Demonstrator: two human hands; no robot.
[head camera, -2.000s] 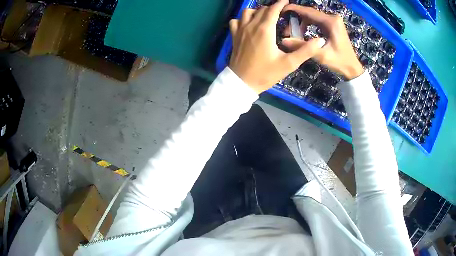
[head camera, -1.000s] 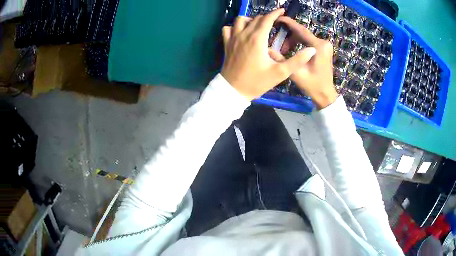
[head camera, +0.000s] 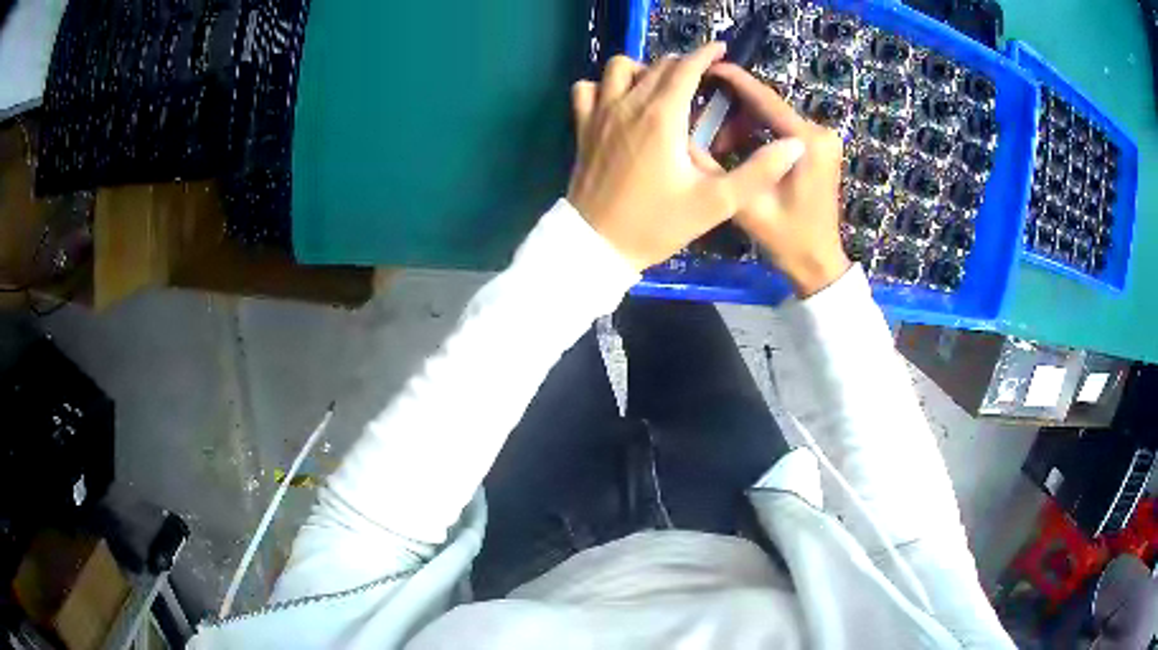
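My left hand (head camera: 654, 165) and my right hand (head camera: 794, 191) meet over the left part of a blue plastic tray (head camera: 1003, 191). A slim pen-like tool (head camera: 711, 121), whitish below and black at its upper end, shows between the fingers. The fingers cover part of it, and I cannot tell which hand bears its weight or whether a module is also held. The tray holds rows of camera modules (head camera: 876, 152) with round black centres. My hands hide some modules at the tray's near left.
A second blue tray (head camera: 1128, 216) with modules lies to the right on the green bench top (head camera: 432, 140). Stacked black trays (head camera: 153, 102) stand at the left above a cardboard box (head camera: 133, 241). Labelled wrapped cartons (head camera: 1016, 381) and red stools (head camera: 1060, 552) are at the lower right.
The view has shifted, bringing more of the stacked black trays in at the left. Both hands stay together around the tool, now further left relative to the tray than two seconds ago.
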